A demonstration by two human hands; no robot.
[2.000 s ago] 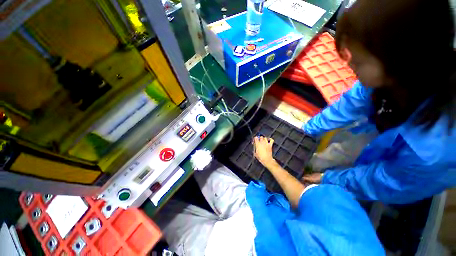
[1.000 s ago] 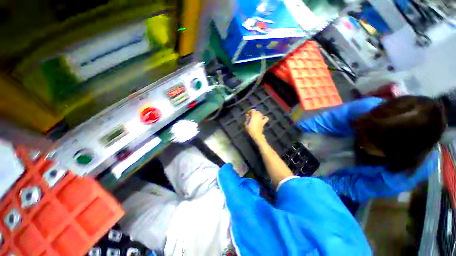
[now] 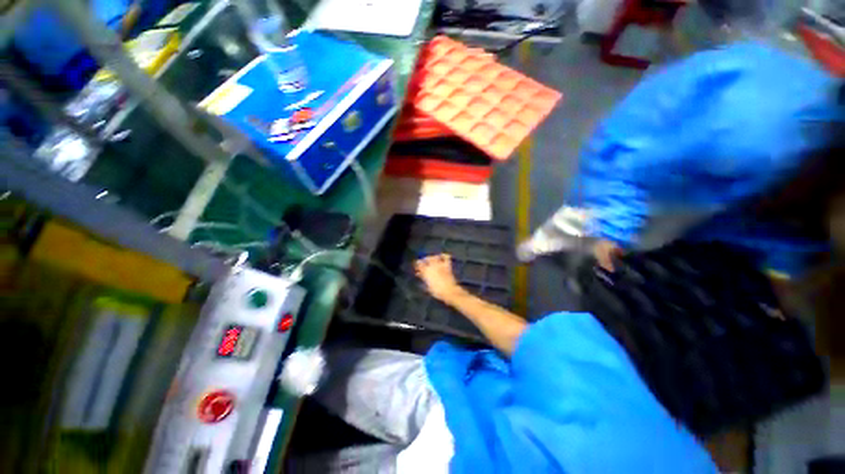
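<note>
My right hand (image 3: pixel 437 276) is bare and rests over the black pocketed tray (image 3: pixel 477 287) at lap level, near its upper left part. A small dark blue bit shows at the fingertips, too blurred to tell if it is held. The tray pockets around the hand look dark. My left hand is not in view. The white press panel (image 3: pixel 208 370) is at the lower left, with its red stop button, red digits and a green button.
The blue box (image 3: pixel 315 102) with a clear bottle (image 3: pixel 289 69) is on the green bench. Red-orange trays (image 3: pixel 482 97) are stacked beyond the black tray. A crumpled white wad (image 3: pixel 302 371) is at the bench edge. Another person in blue (image 3: pixel 713 139) holds dark trays (image 3: pixel 704 333) at right.
The view has turned to the right. The other person has moved away from the black tray and now has dark trays at hand. My right hand remains over the black tray.
</note>
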